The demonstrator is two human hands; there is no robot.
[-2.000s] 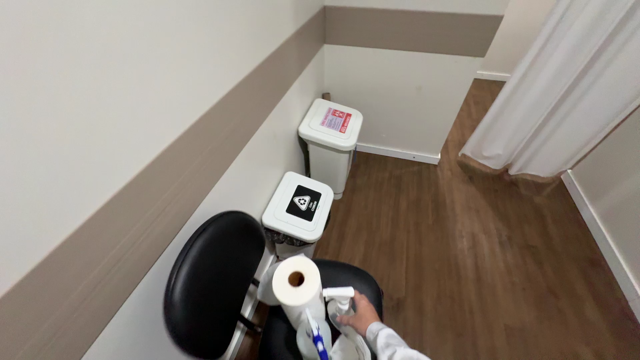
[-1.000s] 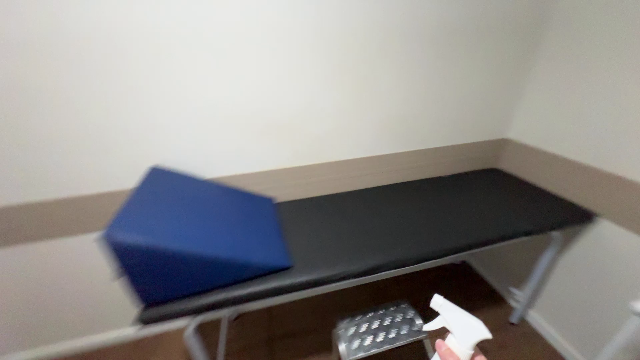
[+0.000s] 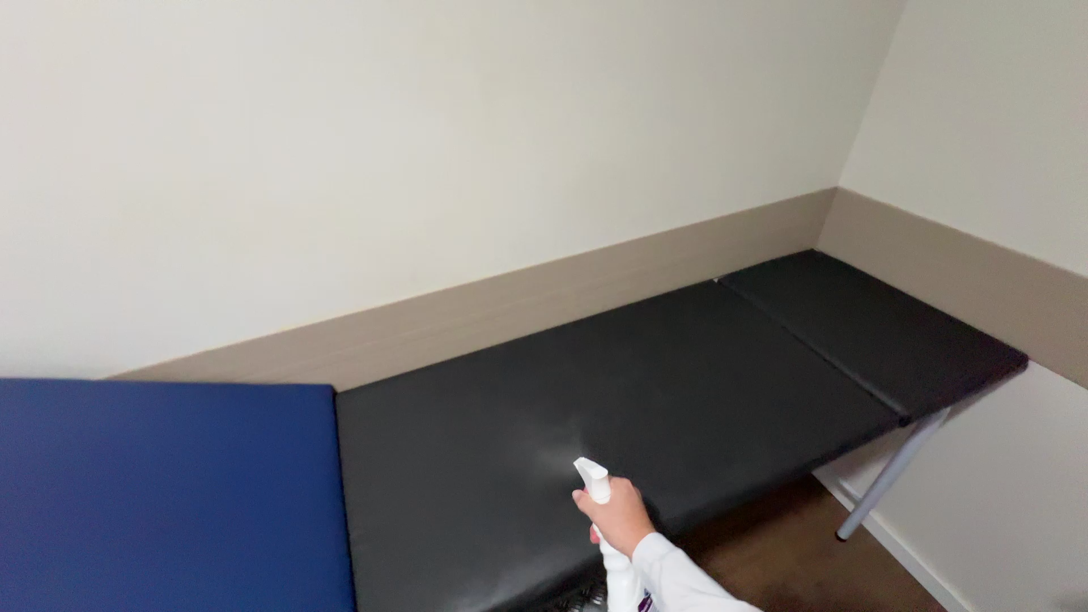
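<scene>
My right hand (image 3: 619, 517), in a white sleeve, grips a white spray bottle (image 3: 623, 582) around its trigger head, at the lower centre of the head view. A pale mist (image 3: 554, 455) hangs in front of the nozzle, over the black padded top of an examination table (image 3: 612, 374). On the left end of the table lies a blue wedge cushion (image 3: 170, 484). My left hand is out of view.
A beige wall band (image 3: 544, 293) runs behind the table to the room corner. A grey metal table leg (image 3: 892, 476) stands at the right on the brown floor. Part of a metal step (image 3: 578, 599) shows below the table's front edge.
The view has swung from a black chair and bins to the table. The spray bottle, held low a second ago, is now over the table's front edge, and mist has appeared.
</scene>
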